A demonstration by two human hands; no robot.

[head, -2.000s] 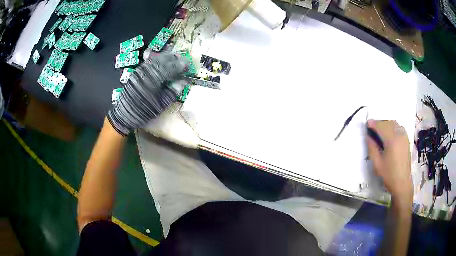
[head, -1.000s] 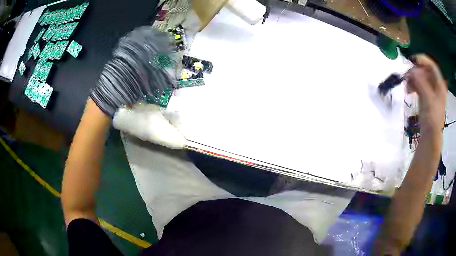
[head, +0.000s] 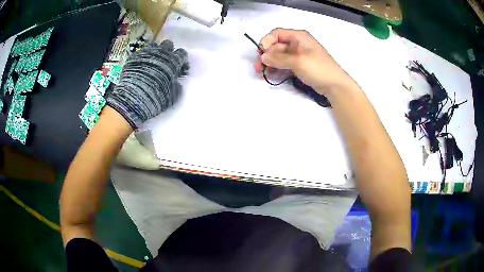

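Observation:
My right hand [head: 294, 56] is bare and grips a black DC cord [head: 312, 92] above the middle of the white sheet [head: 228, 122]. One thin cord end points up and left from my fingertips, and the folded bundle hangs below my hand. My left hand [head: 151, 79], in a grey-black knit glove, is palm down over the left edge of the sheet. Its fingertips are near small dark parts; whether it holds anything is hidden. Green circuit boards [head: 94, 101] lie just left of the glove.
More green boards [head: 26, 79] lie on the black mat [head: 63, 69] at far left. A tangled cord pile [head: 432, 114] lies at right. A white cylinder [head: 199, 10] with a tan cone stands at top left. A green disc [head: 377, 26] is at top right.
My right hand has moved from the right side to the middle with the cord. My gloved hand has shifted off the boards near the sheet's left edge. The view has turned.

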